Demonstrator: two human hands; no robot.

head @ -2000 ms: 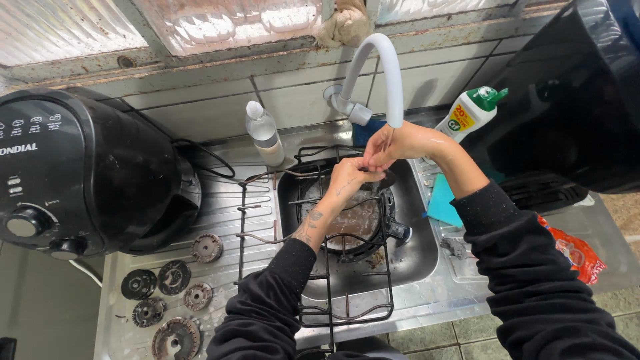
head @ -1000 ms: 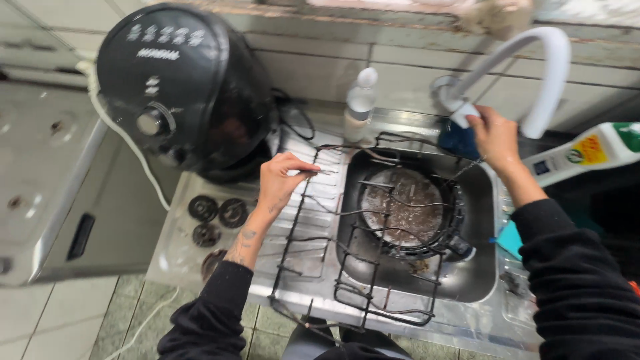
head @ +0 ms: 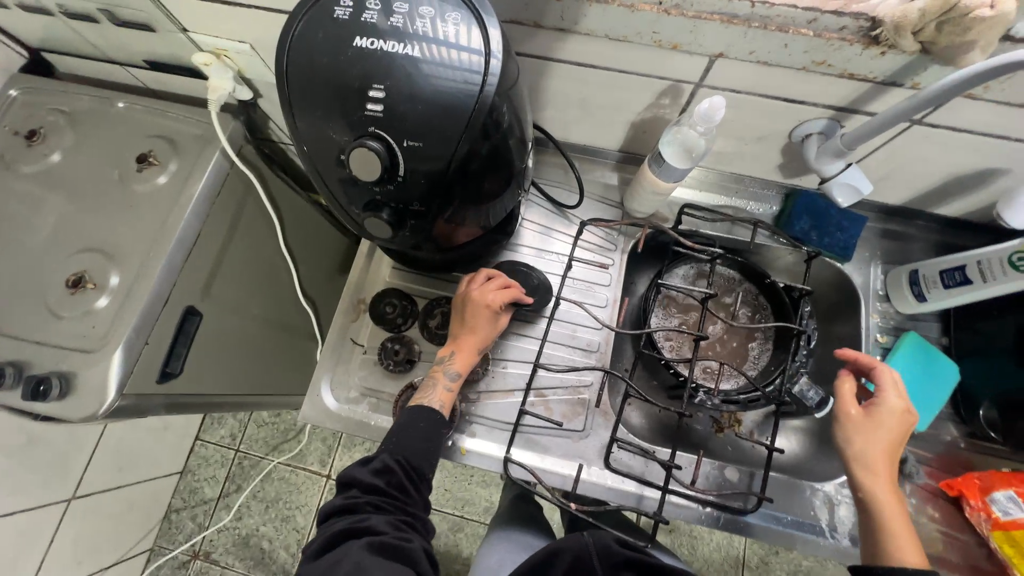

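My left hand (head: 482,308) has its fingers on a round black burner cap (head: 524,286) at the drainboard, just below the air fryer. Several dirty burner parts (head: 393,310) lie beside and beneath that forearm. My right hand (head: 874,416) is raised at the sink's right side, fingers apart and holding nothing, close to a turquoise sponge (head: 924,380). Black wire stove grates (head: 616,328) lie across the drainboard and the sink (head: 840,320). Under them in the basin is a round black pan (head: 712,320) with murky, foamy water.
A black air fryer (head: 408,120) stands at the back left. Behind the sink are a clear bottle (head: 672,160), a blue sponge (head: 822,226) and a white faucet (head: 840,164). A white cleaner bottle (head: 960,276) lies right. The stove (head: 104,224) is far left, its white cord (head: 272,216) hanging nearby.
My left hand has gone from over the grate to the burner cap on the drainboard. My right hand has left the faucet and is now lower, near the turquoise sponge. The view has shifted.
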